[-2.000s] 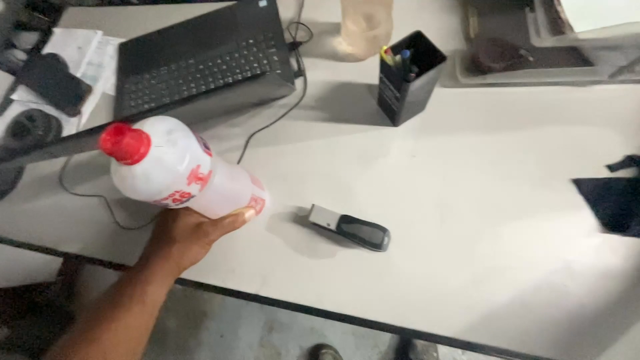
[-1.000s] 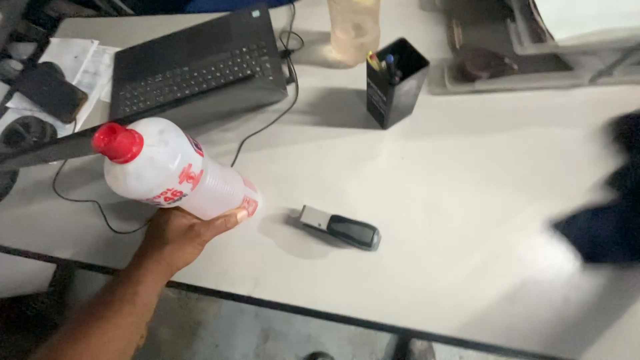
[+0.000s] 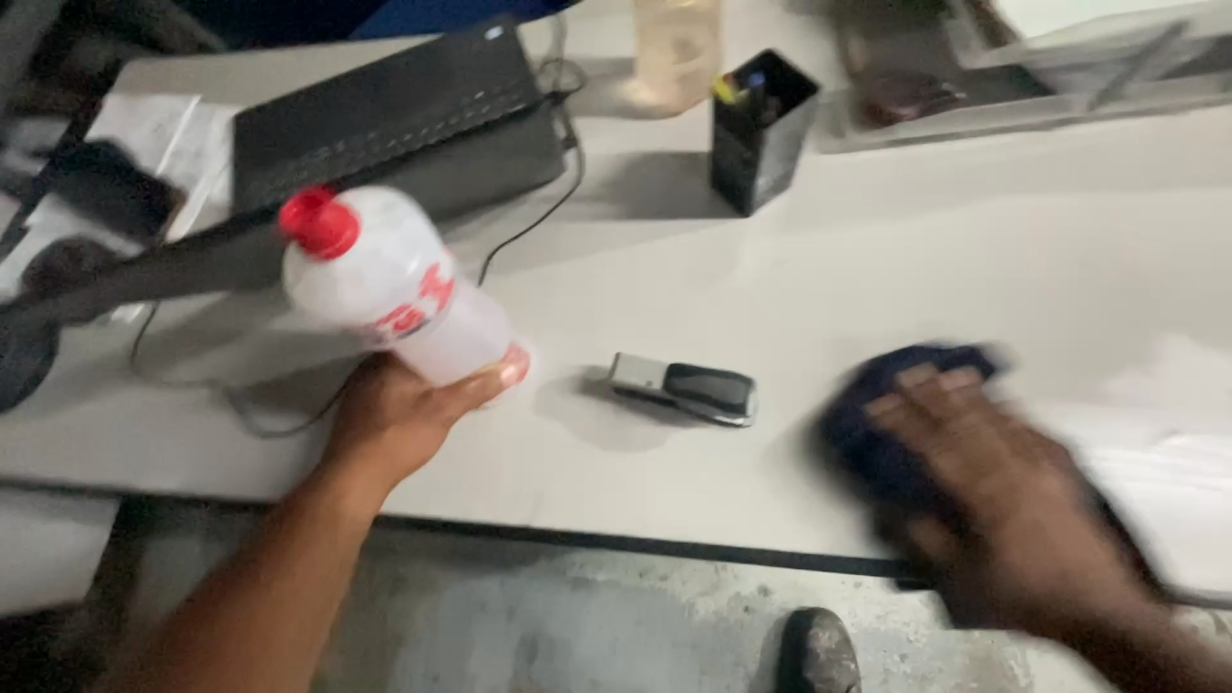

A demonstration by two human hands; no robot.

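My left hand (image 3: pixel 409 409) is closed around the lower part of a translucent plastic bottle (image 3: pixel 385 279) with a red cap and red print, which leans to the left over the white desktop. At the right, blurred, my right hand (image 3: pixel 991 462) presses on a dark blue cloth (image 3: pixel 866 423) on the desk; part of the cloth is hidden beneath the palm. A black and grey stapler (image 3: pixel 688 388) lies between the two hands, touched by neither.
Behind the bottle stands an open black laptop (image 3: pixel 385 115) with a cable. A black pen holder (image 3: pixel 760 135), an amber-tinted bottle (image 3: pixel 677 58) and a clear tray (image 3: pixel 924 135) line the back. Papers lie at left; the desk's dark edge (image 3: pixel 616 544) runs in front.
My right hand has come into view at the right with the dark cloth, which lies nearer the stapler than before. My left hand still holds the bottle.
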